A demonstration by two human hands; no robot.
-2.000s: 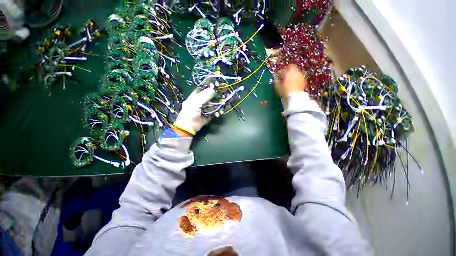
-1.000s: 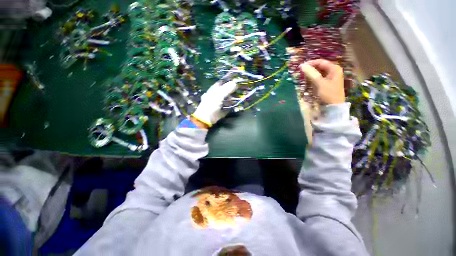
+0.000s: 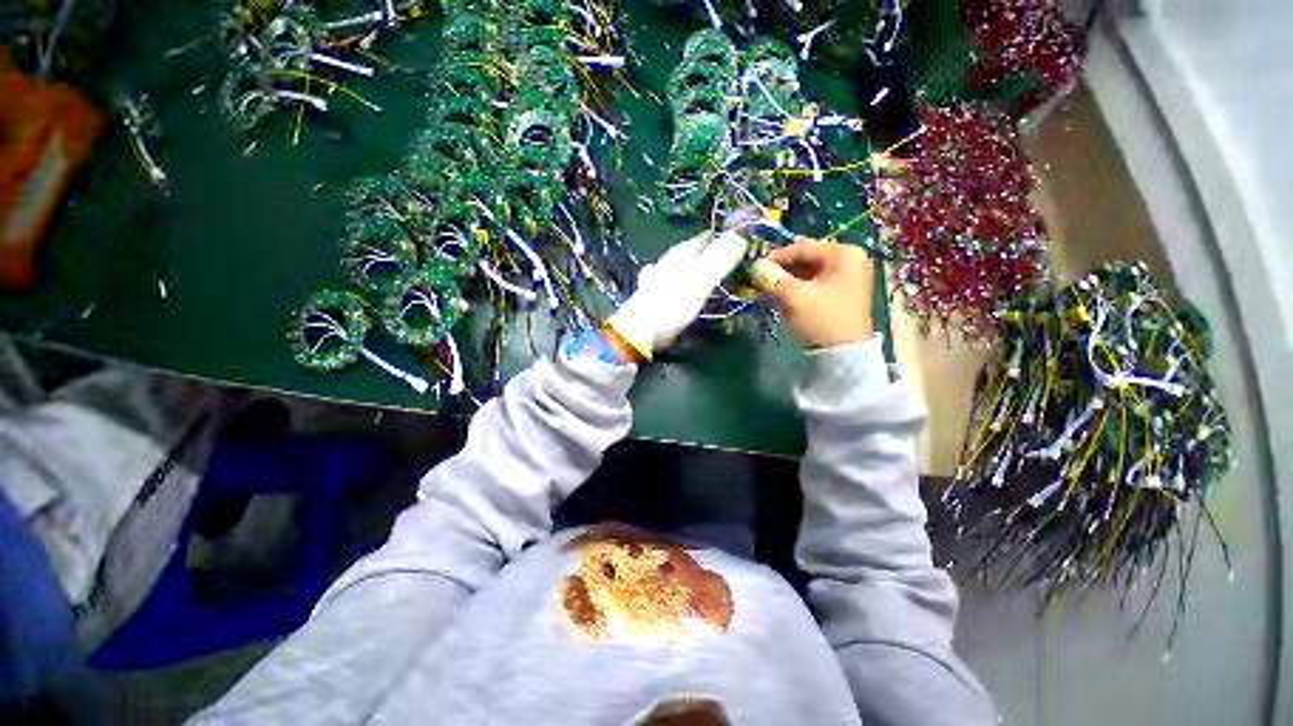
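My left hand (image 3: 684,291), in a white glove with a yellow cuff, is at the near end of a short group of green ring coils (image 3: 701,107). Its fingers are closed on a coil with wires, mostly hidden by the hands. My bare right hand (image 3: 823,291) is beside it, thumb and forefinger pinched together at the coil's wires. Whatever is between those fingertips is too small to tell. Yellow, white and blue-grey wires (image 3: 766,227) show around the fingertips. The pile of red parts (image 3: 964,213) lies right of my right hand.
Long rows of green coils (image 3: 539,135) lie left of my hands, a smaller coil group (image 3: 270,64) at back left. A heap of coils (image 3: 1120,383) hangs wires at right. An orange object (image 3: 40,163) is at far left. The green table's front edge (image 3: 255,390) is near my body.
My right hand has moved from the red pile leftward to the coil at my left hand. My left hand still holds the coil. The view has shifted, so the table's things appear further right.
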